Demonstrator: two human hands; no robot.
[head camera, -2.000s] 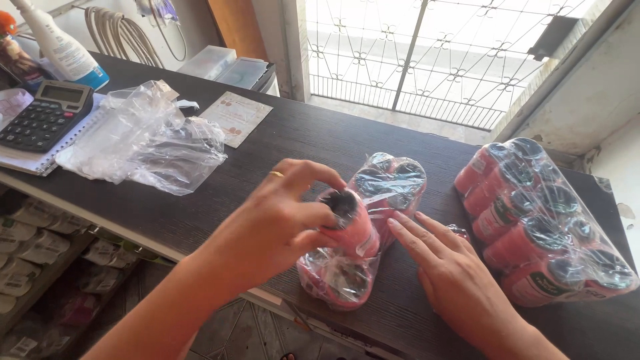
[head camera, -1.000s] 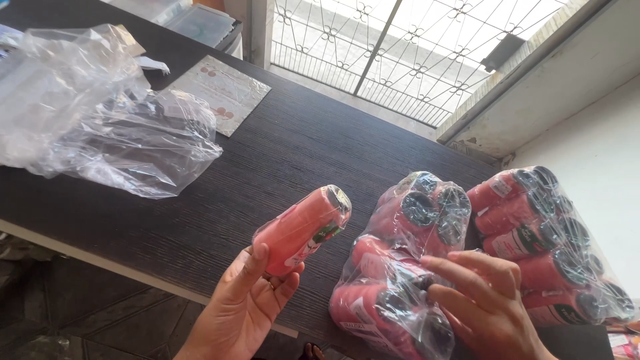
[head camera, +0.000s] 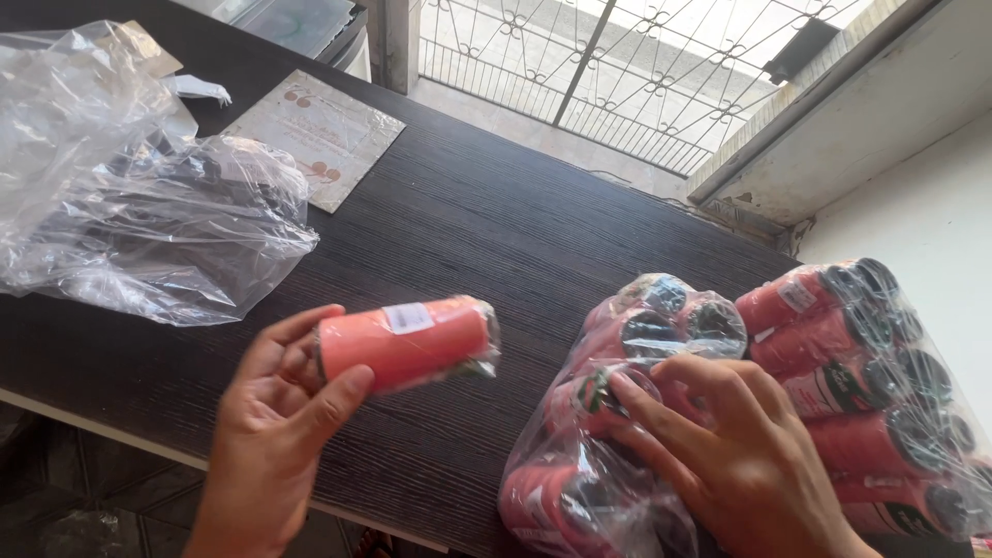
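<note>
A pink spool of thread (head camera: 407, 341) in clear film, with a small white label, lies sideways between the thumb and fingers of my left hand (head camera: 279, 403), above the dark table. My right hand (head camera: 721, 434) reaches over a clear plastic pack of pink spools (head camera: 581, 496), its fingertips at the spool tops in the middle of the pack; whether they grip one cannot be told. Immediately to the right sits a second wrapped pack of pink spools with dark ends (head camera: 845, 364).
Crumpled clear plastic bags (head camera: 178, 225) lie on the left of the dark wood-grain table (head camera: 465, 225), beside a printed square card (head camera: 318, 136). Plastic containers (head camera: 310, 31) stand beyond the back edge. A metal grille (head camera: 589, 70) and a white wall (head camera: 914, 209) bound the far side.
Two seconds ago my left hand held a spool over the nearer pack; now a spool is in it, away to the left. My right hand has moved onto that pack. The view has shifted.
</note>
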